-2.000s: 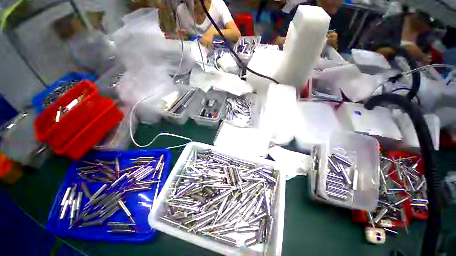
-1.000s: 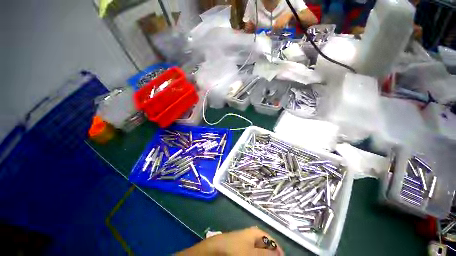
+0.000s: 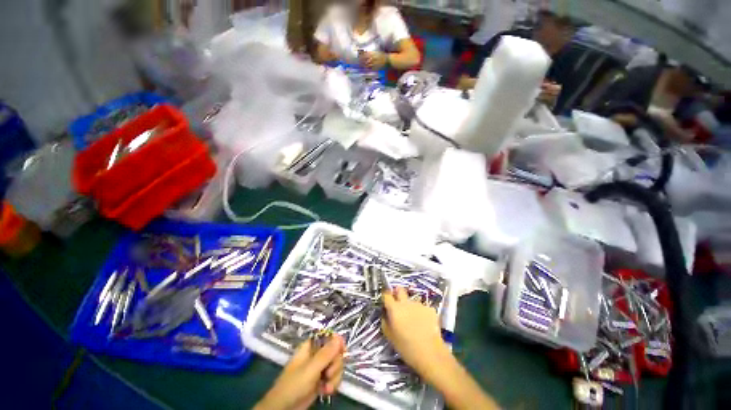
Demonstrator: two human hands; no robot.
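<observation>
A large white tray (image 3: 252,330) heaped with silver metal cylinders (image 3: 321,300) stands directly in front of me. My left hand (image 3: 308,370) is at its near edge, closed around a few metal cylinders whose ends show above and below the fingers. My right hand (image 3: 413,328) reaches over the tray's right part, fingertips down at upright-looking cylinders in the heap. Whether it grips one is not clear. A small dark blue thing shows beside my right wrist; I cannot tell what it is.
A blue tray (image 3: 228,319) with fewer cylinders is on the left, red bins (image 3: 152,180) behind it. Right of the white tray are a clear plastic box (image 3: 577,292), red bins with cylinders (image 3: 659,352) and a black curved arm (image 3: 669,232). A person (image 3: 365,40) sits across the bench.
The view has swung back to the right. My left hand has moved up to the white tray's near edge, still with cylinders. My right hand has come into view over the heap.
</observation>
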